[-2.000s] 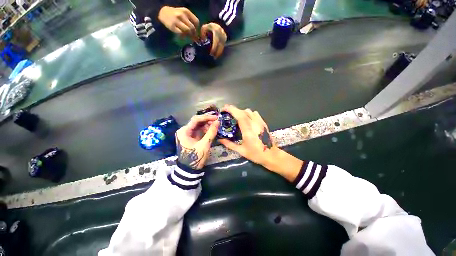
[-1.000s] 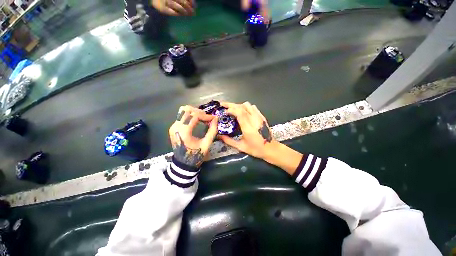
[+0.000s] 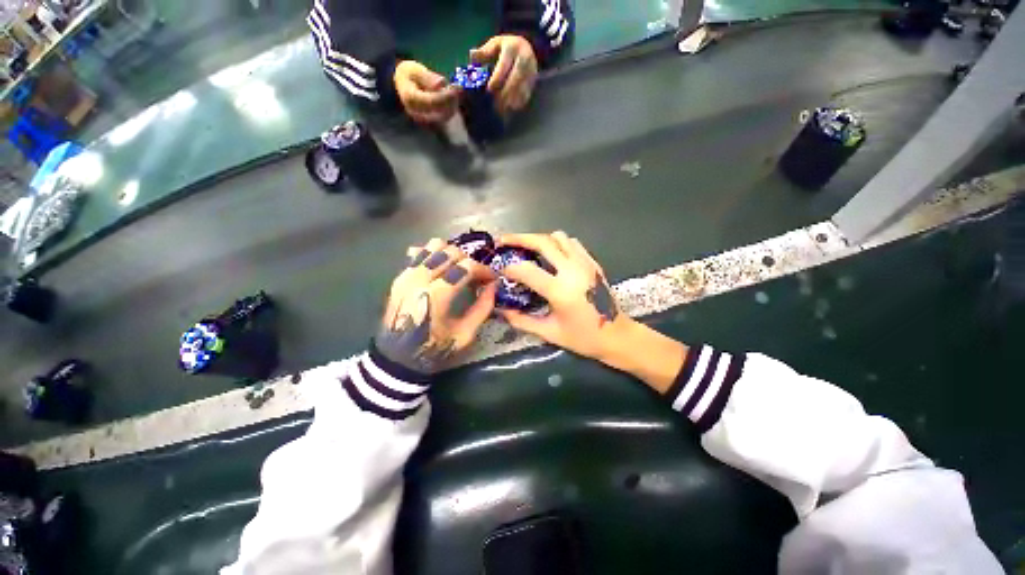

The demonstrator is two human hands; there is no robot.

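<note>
A black electronic unit (image 3: 519, 290) with a round, bluish-purple LED board in its open end is held over the belt's pale edge rail. My right hand (image 3: 568, 294) grips it from the right, its thumb over the open end. My left hand (image 3: 433, 301) is at its left side, fingertips at the board's rim; the fingers are bent and partly hide the contact. A black end part (image 3: 472, 244) shows just behind the unit, between my hands. Whether a wire is pinched cannot be told.
Lit units (image 3: 202, 345) and unlit ones lie on the conveyor belt (image 3: 629, 169), left and across. Another unit (image 3: 830, 140) stands at the right near a grey post (image 3: 955, 146). A person opposite holds a lit unit (image 3: 472, 81). A black smartphone (image 3: 528, 547) lies on the near green surface.
The units on the belt have moved left. My left hand has turned, its fingers now closer over the board, and my right thumb has moved onto it. The person opposite now holds a lit unit.
</note>
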